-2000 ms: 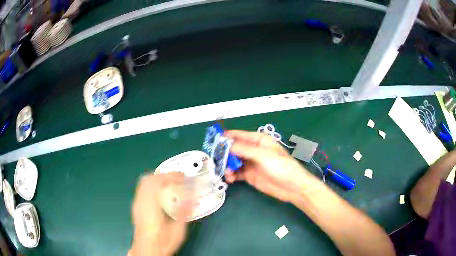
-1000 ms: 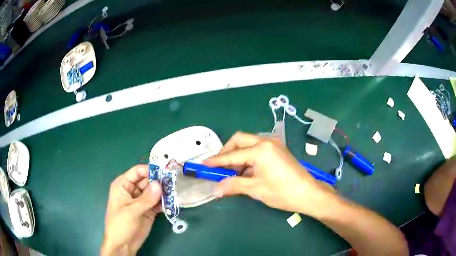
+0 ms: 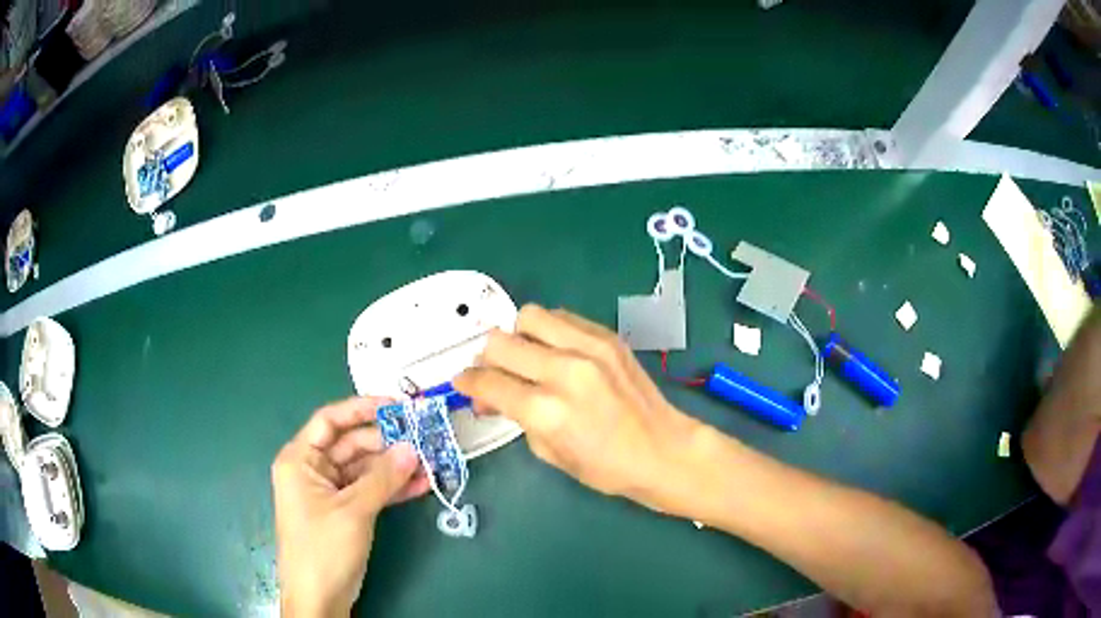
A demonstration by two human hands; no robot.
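My left hand (image 3: 344, 483) holds the blue circuit board (image 3: 437, 449) by its left end, over the near side of the housing shell. Pale leads with ring ends (image 3: 458, 520) hang from the board toward me. My right hand (image 3: 561, 398) grips a blue battery cell (image 3: 449, 396), mostly hidden by its fingers, close beside the board. The off-white housing shell (image 3: 423, 316) lies on the green bench behind and under the hands, with two dark round holes and a recess showing.
At right lie two grey square pieces (image 3: 653, 322) wired to blue cells (image 3: 755, 397) and rings, with several cream pads (image 3: 747, 339). Housings (image 3: 48, 372) lie at far left. A whitish strip (image 3: 483, 174) crosses behind; a filled housing (image 3: 161, 157) lies beyond. A metal post (image 3: 976, 79) and a person's arm (image 3: 1065, 404) are at right.
The cell in my right hand has moved left, closer to the board, and is now mostly covered by the fingers. The board has turned slightly. The view has shifted, showing both grey pieces uncovered.
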